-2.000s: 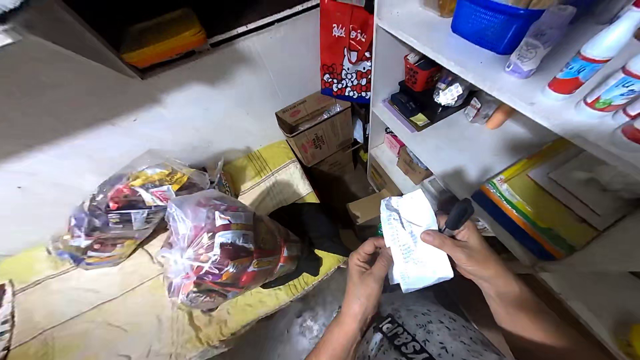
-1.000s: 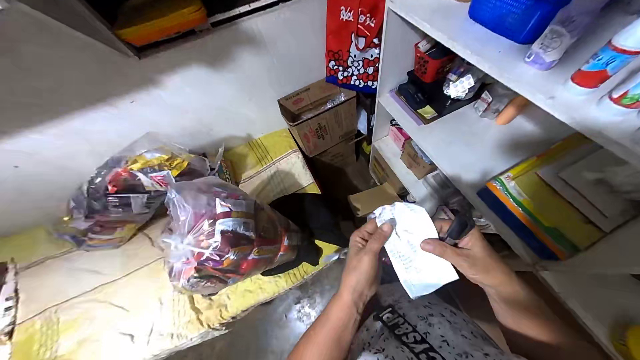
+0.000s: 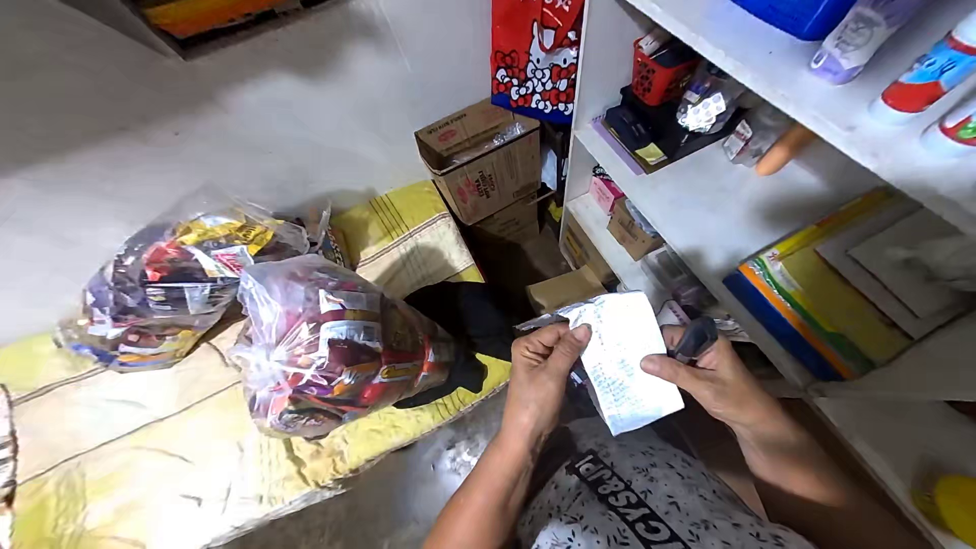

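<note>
My left hand pinches the upper left edge of a white sheet of paper that bears small writing. My right hand grips the sheet's right edge with the thumb on top, and also holds a dark object, perhaps a pen or marker, against its fingers. The paper is creased and tilted above my lap. To the left of my hands, a knotted clear plastic bag of colourful packets lies on a yellow cloth-covered surface, with a second clear bag of packets behind it.
A black cloth lies beside the nearer bag. An opened cardboard box stands at the wall under a red gift bag. White shelves on the right hold a red basket, bottles and flat folders.
The paper has shifted in my hands; my left hand, lower at its left edge two seconds ago, now holds it near the top left.
</note>
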